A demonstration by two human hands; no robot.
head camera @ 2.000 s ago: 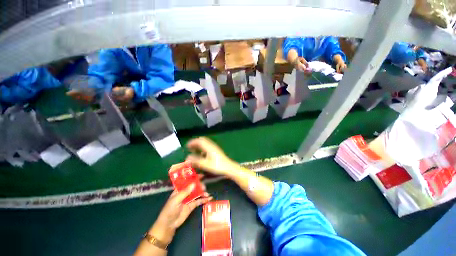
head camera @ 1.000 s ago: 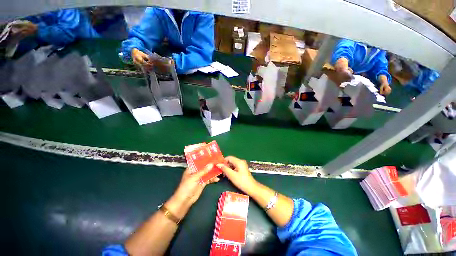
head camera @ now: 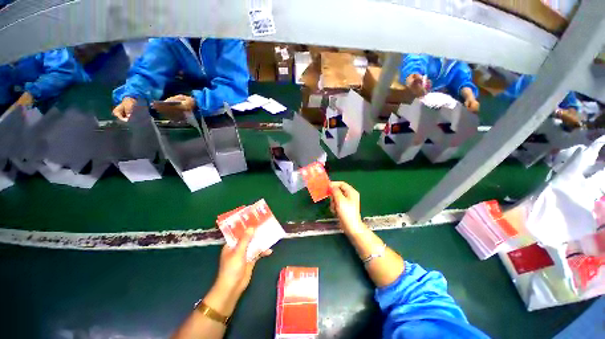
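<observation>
My left hand holds a fan of red and white leaflets over the near side of the belt rail. My right hand holds a single red leaflet by its edge, over the green belt. The leaflet's far corner overlaps the open white box in view; whether they touch cannot be told. A stack of red inserts lies on the dark green table between my forearms.
Open boxes stand in a row on the green belt. A slanted post comes down to the worn rail at right. Beyond it lie more inserts and a white plastic bag. People in blue work opposite.
My right hand has moved away from the fan, forward over the belt, with one leaflet. My left hand has shifted slightly left with the fan. A camera move shifts the whole scene.
</observation>
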